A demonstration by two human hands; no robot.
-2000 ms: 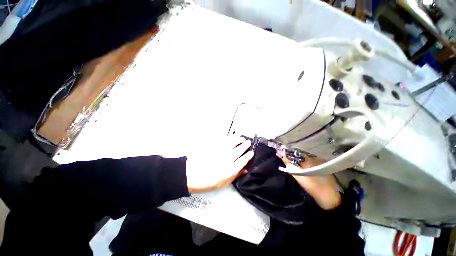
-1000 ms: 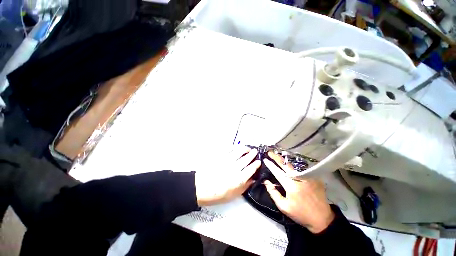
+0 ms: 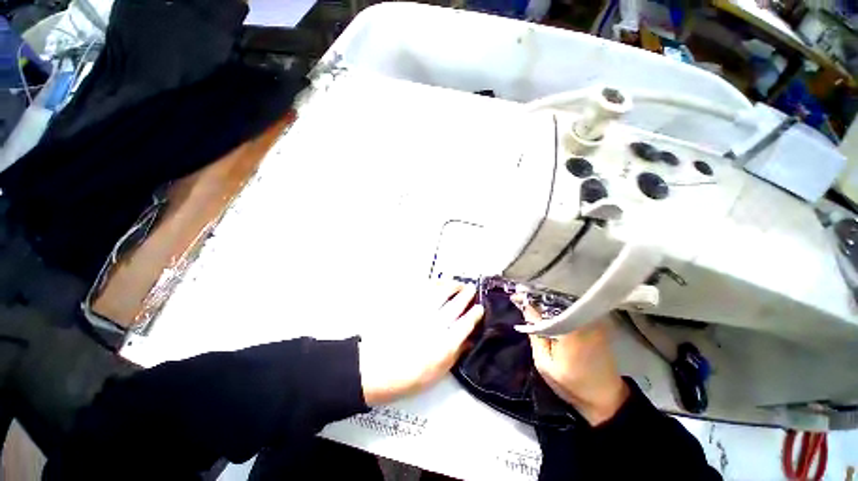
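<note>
A black garment piece (image 3: 503, 362) lies on the white machine bed, its far end at the presser foot (image 3: 499, 284) under the machine head. My left hand (image 3: 419, 348) lies flat at the piece's left edge, fingertips close to the foot. My right hand (image 3: 574, 362) is on the piece's right side, its fingers partly hidden behind the curved white guard (image 3: 602, 296). Both hands hold the cloth down. The needle itself cannot be made out.
The white sewing machine head (image 3: 649, 216) fills the right. Dark snips (image 3: 691, 378) lie under the arm. Red scissor handles (image 3: 805, 456) show at the lower right edge. A black cloth heap (image 3: 179, 122) is at the upper left. A long white tray (image 3: 452, 47) runs behind the machine.
My right hand was largely behind the guard, came over the cloth near the foot, and now lies further right. More of the black piece shows between the hands than one second ago.
</note>
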